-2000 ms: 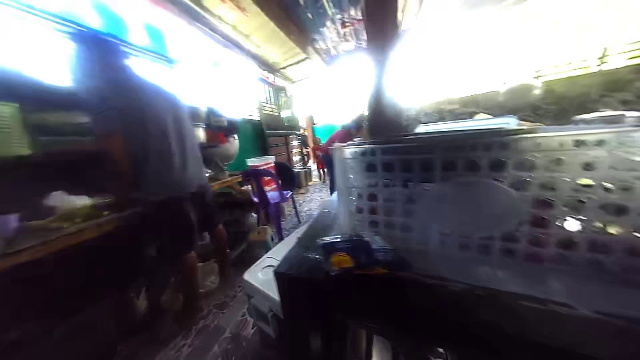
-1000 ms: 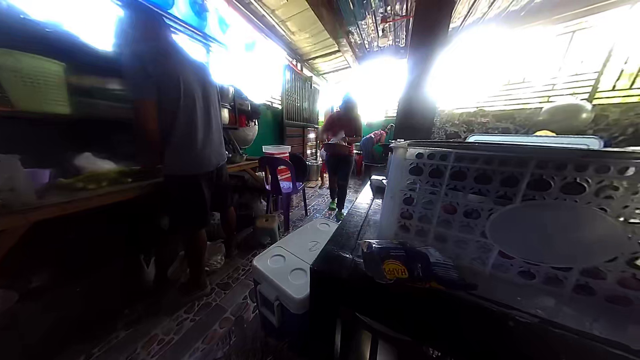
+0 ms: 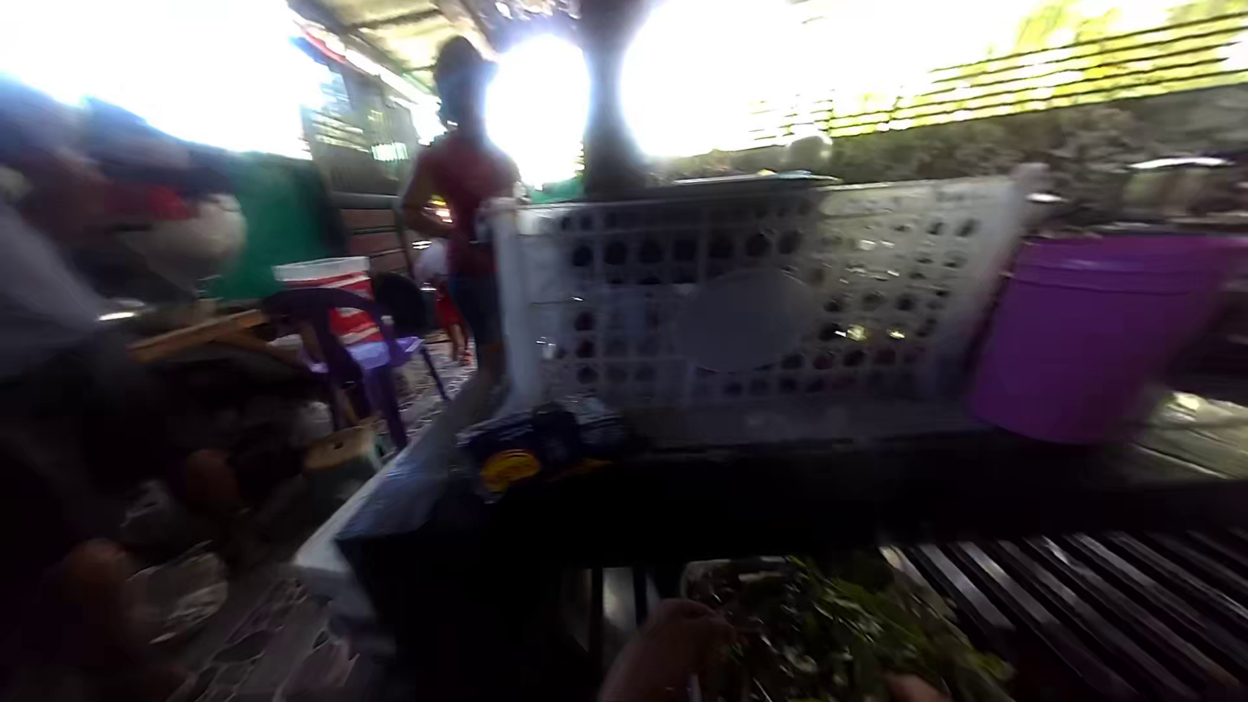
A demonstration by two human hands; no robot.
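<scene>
At the bottom of the head view, my left hand (image 3: 678, 639) reaches to the left edge of a heap of leafy greens (image 3: 838, 624); blur hides whether its fingers hold any. Only a small part of my right hand (image 3: 915, 688) shows at the lower edge, against the greens, and its fingers are not readable. The heap lies low, beside a dark slatted bench (image 3: 1082, 604). Above it, on a dark table (image 3: 468, 526), stand a white perforated plastic crate (image 3: 751, 322) and a dark blue packet with a yellow mark (image 3: 546, 444).
A purple plastic bucket (image 3: 1102, 341) stands right of the crate. A person in a red top (image 3: 468, 185) stands beyond the table's left end. A purple plastic chair (image 3: 375, 356), a red-and-white bucket (image 3: 336, 283) and a white cooler lid (image 3: 327, 556) are on the left, near another blurred person (image 3: 49, 283).
The person in red is now nearer. The view has swung right and down, bringing in the purple bucket, the greens and both my hands.
</scene>
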